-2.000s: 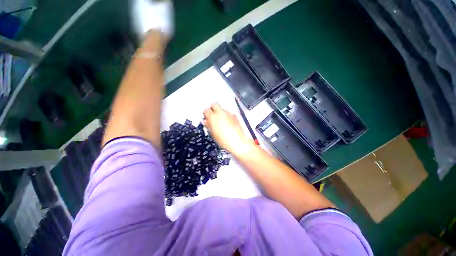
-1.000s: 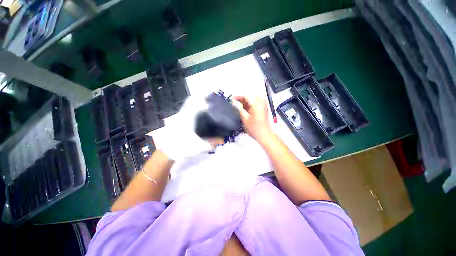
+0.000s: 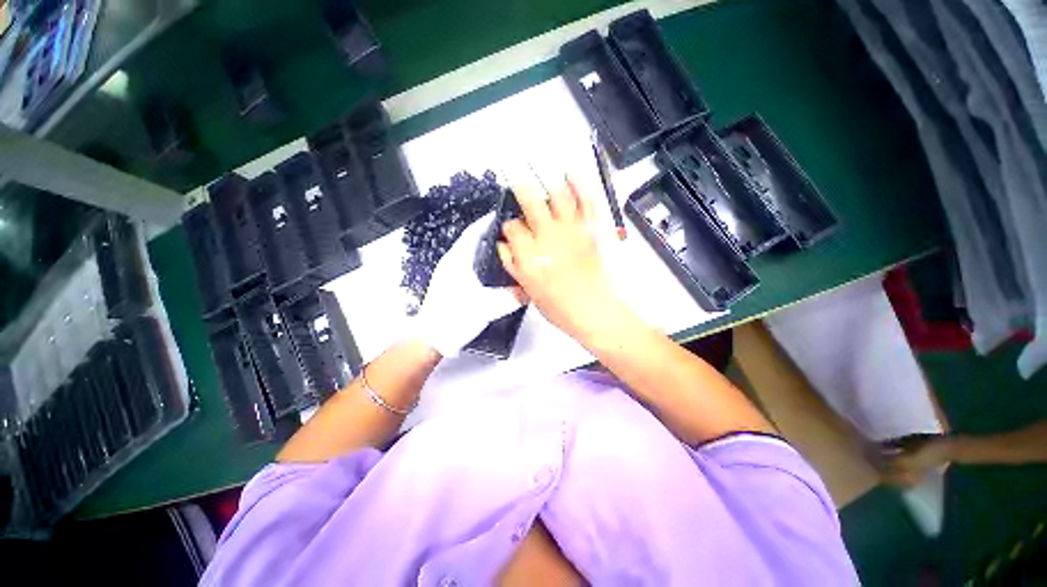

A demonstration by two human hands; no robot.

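A black plastic housing (image 3: 497,333) is held over the white work sheet (image 3: 460,124), partly hidden by both hands. My left hand (image 3: 462,296), in a white glove, grips it from the left. My bare right hand (image 3: 551,255) lies on its right side, thumb and fingers against its upper part; whether the fingers hold a small part is hidden. The heap of small black inserts (image 3: 448,220) lies on the sheet just beyond my left hand. Thin dark tweezers (image 3: 609,189) with a reddish end lie to the right of my right hand.
Open housings (image 3: 693,250) lie grouped at right, more housings (image 3: 282,235) in rows at left. A clear tray (image 3: 175,365) of housings is far left. A bench shelf (image 3: 459,40) runs behind. Grey layers (image 3: 959,149) hang at right. Another person's hand (image 3: 918,461) is by the carton (image 3: 792,419).
My left hand reached far over the shelf, then came back with a housing; both hands now hold it. Another person's hand and a white sheet have appeared over the carton at lower right.
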